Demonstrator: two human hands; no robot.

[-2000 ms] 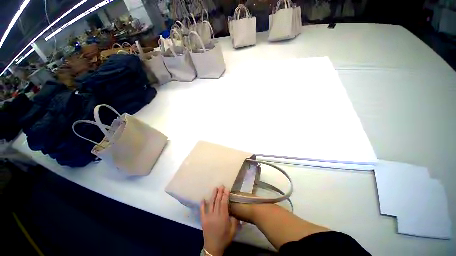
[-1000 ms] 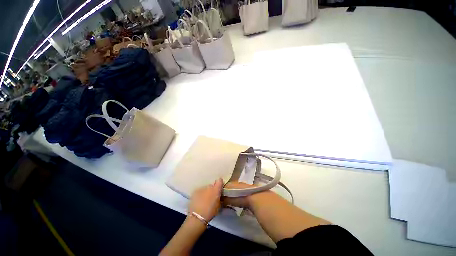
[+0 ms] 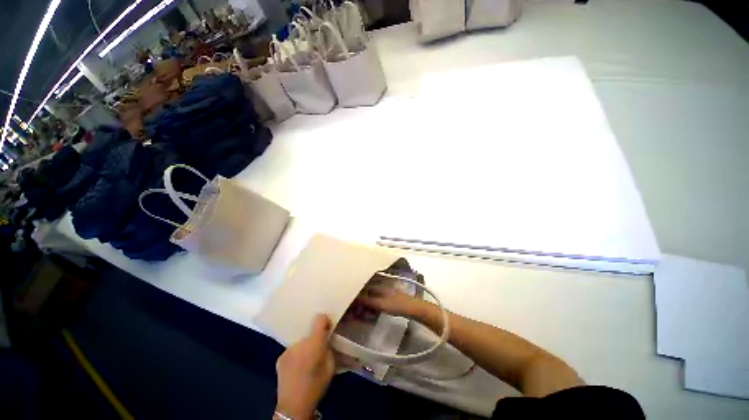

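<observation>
A beige tote bag (image 3: 316, 275) lies on its side at the near edge of the white table, its opening towards the right. My left hand (image 3: 305, 361) grips the bag's lower opening edge, thumb on the outside. My right hand (image 3: 386, 300) reaches into the opening; its fingers are partly hidden inside, and whether they hold anything cannot be told. A handle loop (image 3: 439, 328) arches across the opening in front of my right forearm. The grey-brown lining and a pale inner strip (image 3: 386, 335) show in the opening.
A large white tissue stack (image 3: 509, 164) lies mid-table, with board inserts (image 3: 710, 320) at its right. One tote (image 3: 238, 225) stands at the left; more totes (image 3: 353, 74) stand behind. A dark blue soft heap (image 3: 205, 123) lies at the far left. The table edge runs close to my left hand.
The bag's opening has been spread wider and turned towards me. My left hand has moved left and down along its edge. My right hand has moved up inside the opening, its forearm further right.
</observation>
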